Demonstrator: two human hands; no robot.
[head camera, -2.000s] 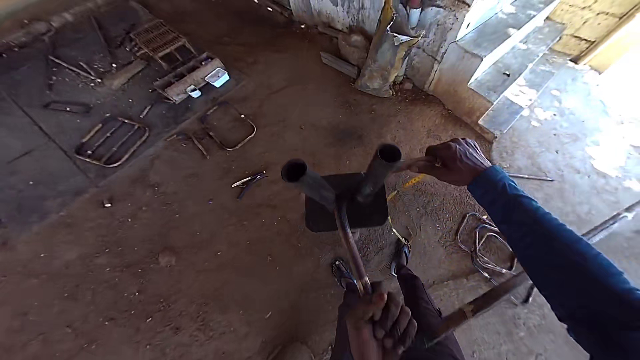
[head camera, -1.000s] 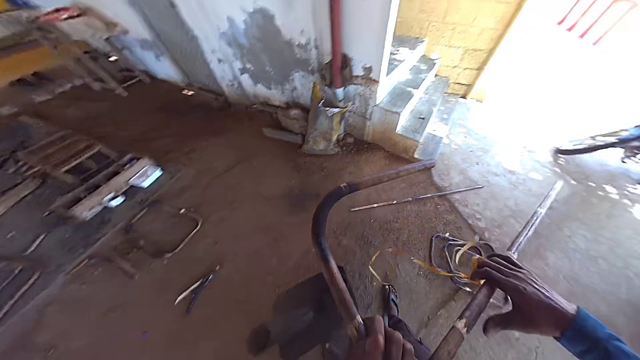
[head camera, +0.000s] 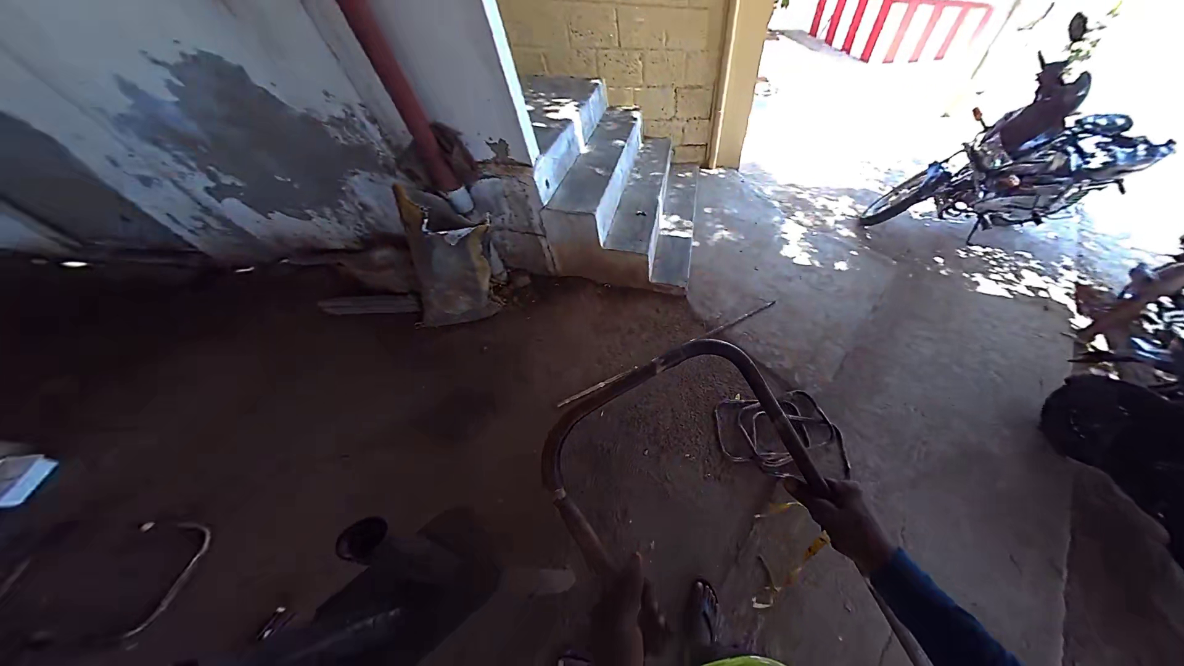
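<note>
A dark metal tube (head camera: 712, 348), bent into a U, is held up in front of me, its curved side away from my body. My left hand (head camera: 631, 601) is closed around its left leg, low in the view. On the right leg, my right hand (head camera: 846, 518) has its fingers wrapped around the tube. Left of my left hand stands a blurred dark metal fixture with an open pipe end (head camera: 362, 538). A thin straight rod (head camera: 740, 319) lies on the ground beyond the bend. Several bent metal frames (head camera: 786, 430) lie on the floor behind the right leg.
Concrete steps (head camera: 606, 185) rise beside a torn sack (head camera: 449, 268) and a red pipe (head camera: 398, 92). A motorcycle (head camera: 1017, 171) stands at the far right, with another dark vehicle (head camera: 1124, 435) nearer. A bent rod (head camera: 190, 573) lies at lower left; yellow strips (head camera: 795, 564) lie near my feet.
The bent tube has turned so both curves show. My right hand has moved from the long straight bar onto the tube's right leg. The view has swung right.
</note>
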